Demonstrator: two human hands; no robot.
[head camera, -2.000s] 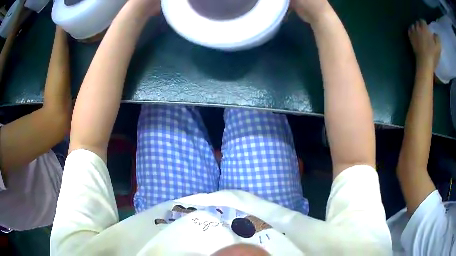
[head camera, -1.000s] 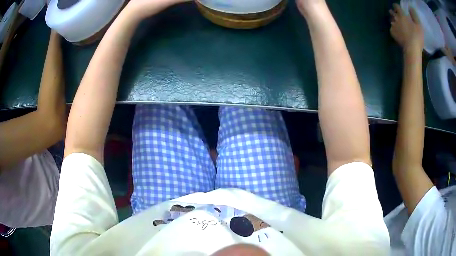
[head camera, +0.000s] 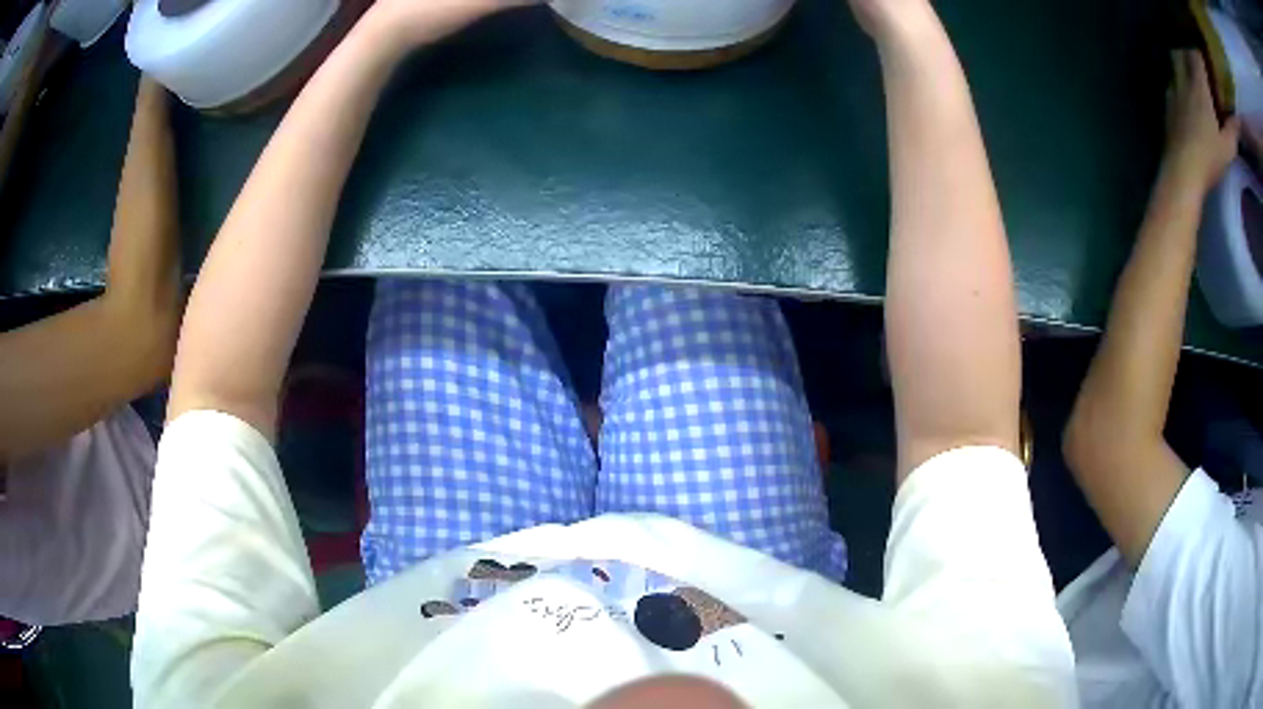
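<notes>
A white housing sits on a gold-brown base at the top centre of the view, on the dark green bench top. The top of the unit is cut off by the picture's edge. My left hand is only partly in view at the top edge, left of the unit, with its fingers out of the picture. My right hand is at the top edge, right of the unit, with mostly the wrist showing. Whether either hand touches the unit is hidden.
Another white unit with a brown rim stands at the upper left, beside a neighbour's arm. At the right, a neighbour's hand holds a yellow-rimmed part, next to a white housing. The bench's front edge crosses the view.
The white ring in front of me has gone from a raised, top-facing view to lying farther off, showing its side and base. The right neighbour's hand now holds a yellow-rimmed part.
</notes>
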